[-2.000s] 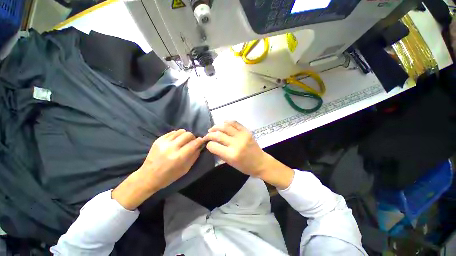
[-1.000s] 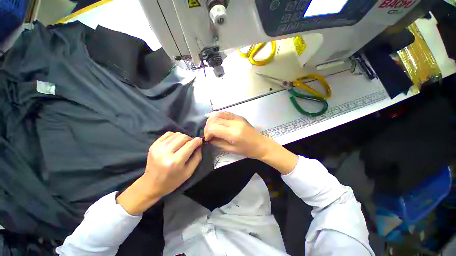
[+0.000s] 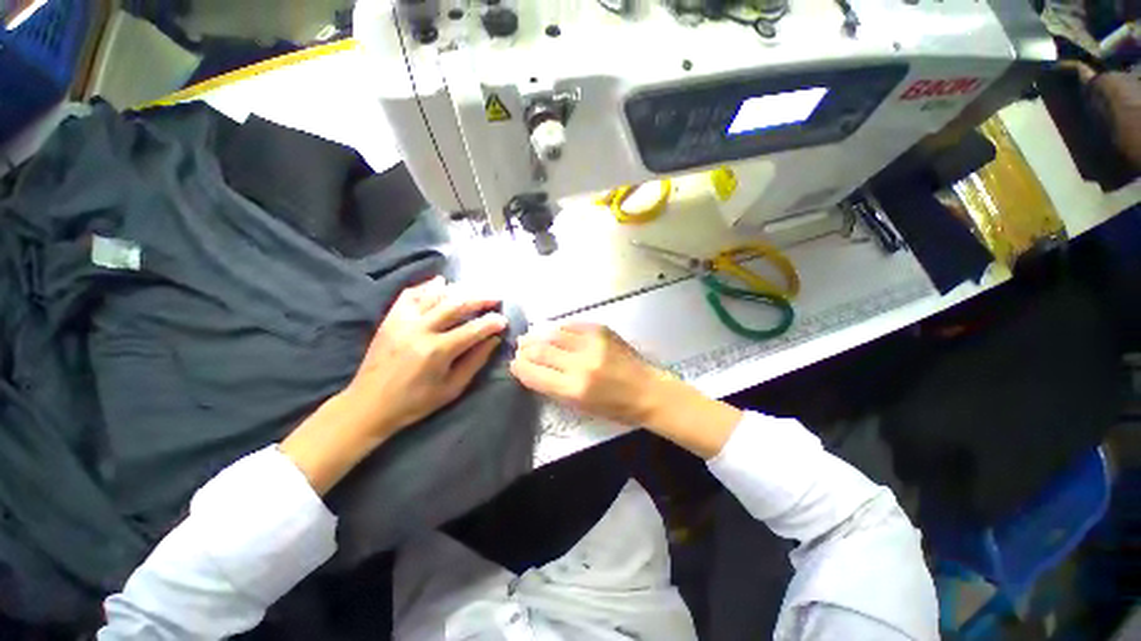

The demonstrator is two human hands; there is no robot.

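Observation:
A dark grey garment [image 3: 238,338] with a small white label [image 3: 115,253] lies spread over the table's left side and hangs over the front edge. My left hand [image 3: 425,351] lies on the cloth near its right edge, fingers bent on the fabric. My right hand [image 3: 586,372] pinches the garment's right edge with thumb and fingertips, close beside my left fingertips. Both hands are in front of the needle area [image 3: 532,219] of the white sewing machine [image 3: 563,75]. The cloth's far part reaches near the presser foot; whether it lies under it cannot be told.
Scissors with yellow and green handles [image 3: 751,288] lie on the machine bed, with a yellow ring-shaped item [image 3: 641,200] behind. A gold-yellow bundle [image 3: 1007,207] and dark cloth [image 3: 932,225] lie right. A blue crate [image 3: 1051,532] stands low right. A blue lattice item [image 3: 44,63] shows top left.
The view has tilted up, showing more of the machine. My left hand has moved from the pinched edge at my right fingertips to lie flatter and farther up the cloth. My right hand still pinches the edge.

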